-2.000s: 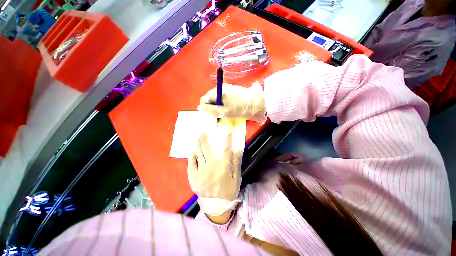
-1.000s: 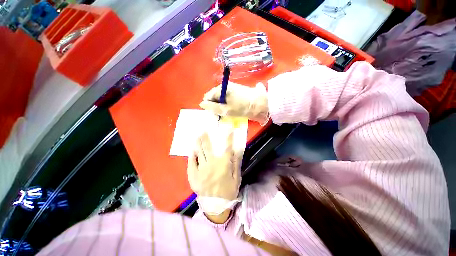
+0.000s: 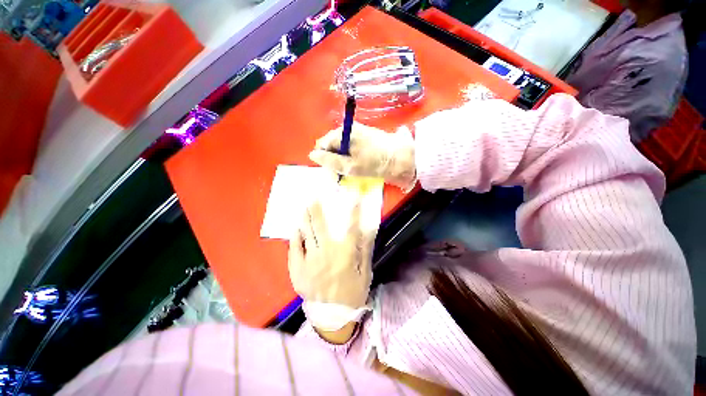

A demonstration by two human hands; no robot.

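Note:
My right hand [image 3: 365, 155], in a pale cream glove, grips a dark blue pen [image 3: 348, 128] held nearly upright over a small paper slip [image 3: 286, 203]. The slip is white with a yellowish part beside it, and lies on the flat red surface [image 3: 232, 182]. My left hand [image 3: 333, 247], also gloved, lies flat with its back up over the slip; its fingertips are washed out by glare. The pen tip is mostly hidden by my right hand. A clear plastic product [image 3: 381, 79] lies on the red surface beyond the pen.
A divided red bin [image 3: 143, 77] with clear parts stands at upper left. Lit units [image 3: 193, 125] glow on the dark line [image 3: 101, 255]. A small display [image 3: 502, 69] borders the red surface. A neighbour's sleeve [image 3: 631, 73] and a white bench [image 3: 534, 31] are at upper right.
The pen leans slightly further right than two seconds ago. My left hand stays on the slip. The lit units on the line have shifted in view.

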